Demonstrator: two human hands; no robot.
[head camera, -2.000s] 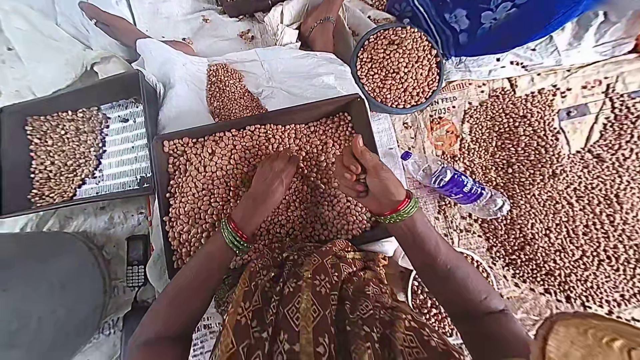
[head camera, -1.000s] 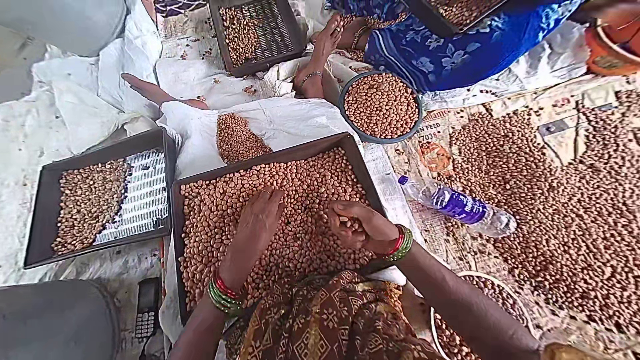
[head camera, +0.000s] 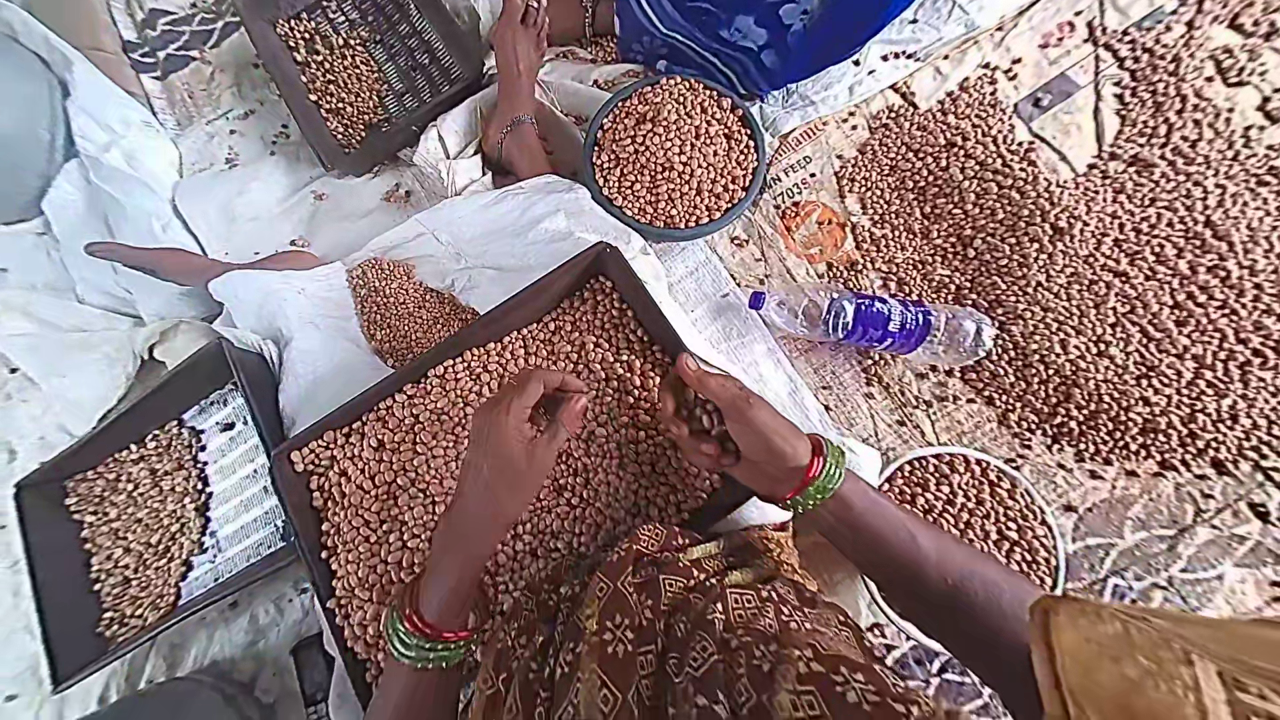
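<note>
A dark rectangular tray (head camera: 455, 350) full of round brown nuts or seeds (head camera: 400, 470) lies in front of me, its near edge partly hidden by patterned cloth. Over the middle of the tray is my left hand (head camera: 525, 430), thumb and forefinger close together; whether something small is between them cannot be told. My right hand (head camera: 735, 430) is cupped at the tray's right side, holding several of the nuts or seeds (head camera: 705, 420). Beyond the tray, a small heap of finer pieces (head camera: 405, 310) rests on white sheeting.
A second tray (head camera: 245, 400), part filled, is at left; a slotted tray (head camera: 440, 60) lies at the top. A full round tub (head camera: 760, 150), a plastic bottle (head camera: 880, 322), a white-rimmed bucket (head camera: 1050, 520) and spread nuts or seeds (head camera: 1100, 300) are around. Another person's foot (head camera: 518, 60) is near the tub.
My left hand has risen from the surface of the nuts or seeds, its fingertips now drawn together. The view has shifted and turned.
</note>
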